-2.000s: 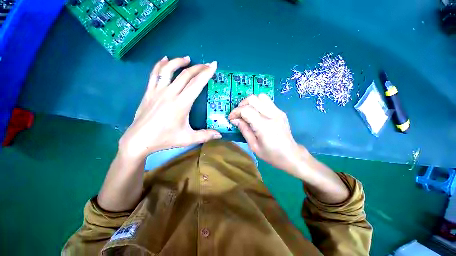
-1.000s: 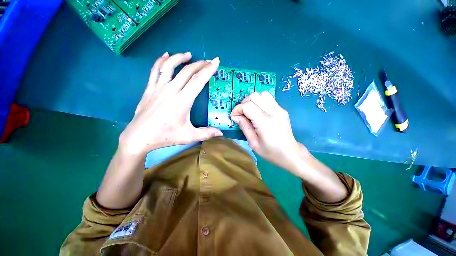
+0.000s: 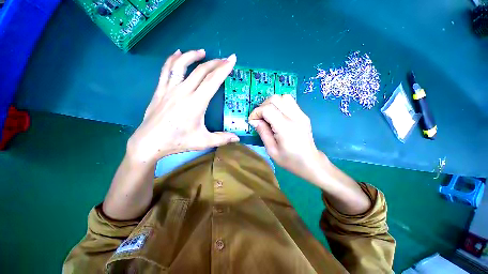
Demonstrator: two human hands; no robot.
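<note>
The green PCB panel (image 3: 237, 99) lies flat on the mat in front of me, with dark parts on its boards. My left hand (image 3: 174, 107) spans its left side, index fingertip at the top left corner and thumb at the bottom left, holding it. My right hand (image 3: 283, 126) is over the lower right of the panel and hides that part. Its thumb and index finger are pinched together on a tiny pale piece, barely visible. A pale heap of small loose components (image 3: 350, 84) lies right of the panel.
A stack of green panels (image 3: 126, 32) lies at the upper left, beside a blue tray (image 3: 27, 40). Right of the heap are a clear bag with white contents (image 3: 399, 113) and a black-and-yellow tool (image 3: 423, 109). Thin yellowish bits (image 3: 440, 167) lie near the bench edge, above a blue stool (image 3: 462, 190).
The view has shifted slightly, so the bench things sit a little higher in it. Both hands keep nearly the same places on the panel.
</note>
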